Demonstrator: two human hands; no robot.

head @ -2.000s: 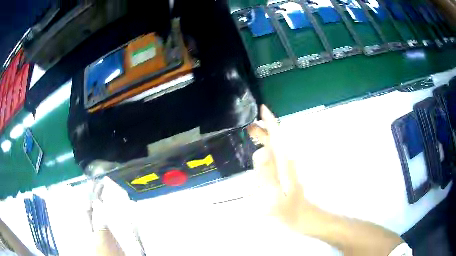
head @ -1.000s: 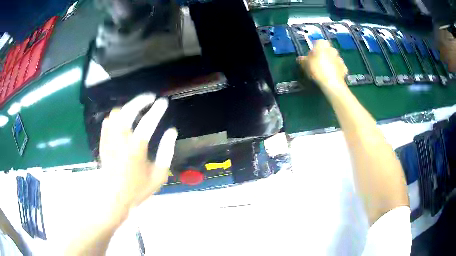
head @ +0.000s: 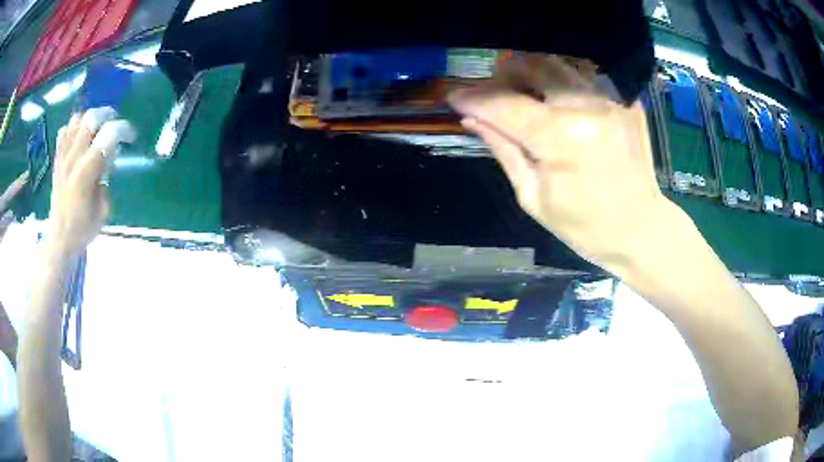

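An orange-brown fixture (head: 388,124) shows in the opening of the black-covered press (head: 361,194). A phone frame with blue film (head: 388,70) lies in or just over it; whether it is fully seated cannot be told. My right hand (head: 578,153) reaches in from the right, its fingers on the frame's right end, partly hiding it and the green-white label. My left hand (head: 83,176), with white fingertip coverings, is at the far left over the green belt. Its fingertips are at a blurred phone frame with a blue patch (head: 108,86) and seem to hold it.
A red button (head: 432,318) sits between yellow arrows on the press front. Several frames (head: 691,135) lie in a row on the green belt (head: 714,230) at right. A red tray (head: 72,45) is upper left, a dark tray (head: 759,45) upper right. Dark stacked frames are at the right edge.
My left hand has moved from the press front to the belt at left, now with a frame. My right hand has moved from the belt row to the fixture, which is visible again.
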